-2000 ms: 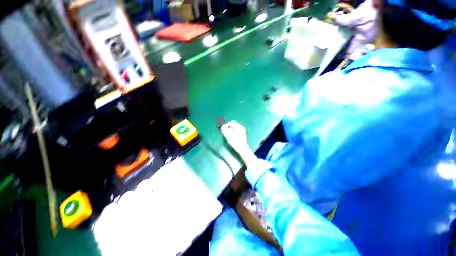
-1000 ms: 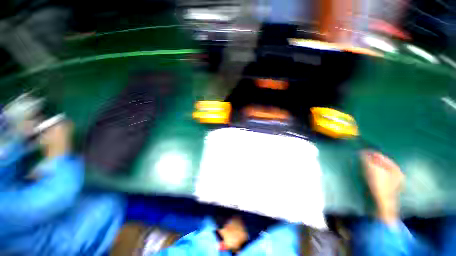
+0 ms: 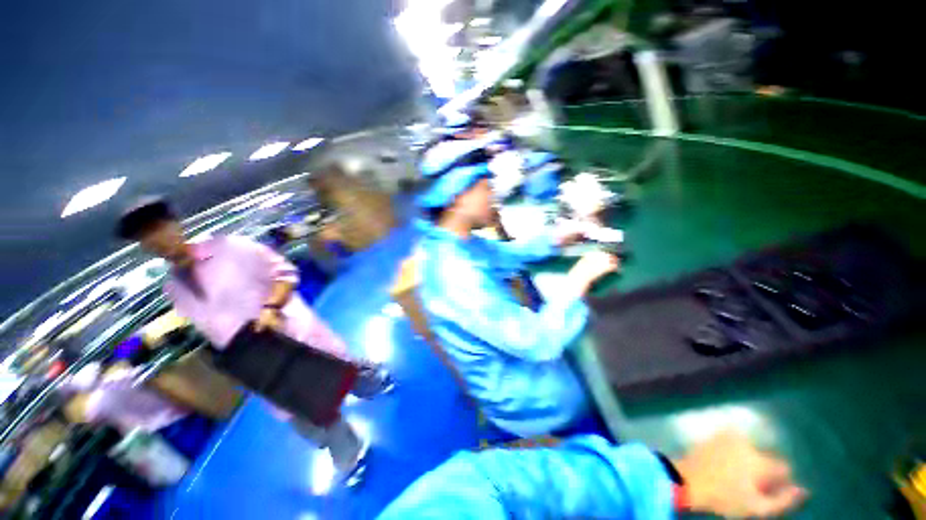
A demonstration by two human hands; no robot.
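My left hand [image 3: 739, 477] is at the bottom right, over the green bench [image 3: 833, 416], with a dark and red band at the wrist and a blue sleeve. It is blurred, its fingers look curled, and I cannot tell whether it holds anything. The long black parts tray [image 3: 650, 350] lies on the bench beyond the hand. Dark round components [image 3: 716, 335] sit in its middle and far part; the near left end shows none. My right hand is out of the picture.
A worker [image 3: 492, 315] in blue smock and cap sits at the bench on the left, hands over it. A person [image 3: 239, 284] in pink stands in the blue aisle, carrying a dark tray [image 3: 284, 371]. A yellow button box [image 3: 914, 488] is cut off at the right edge.
The view has swung left, so the press, white sheet and my right hand have left the picture. My left hand, earlier low at the bench edge, is now over the bench.
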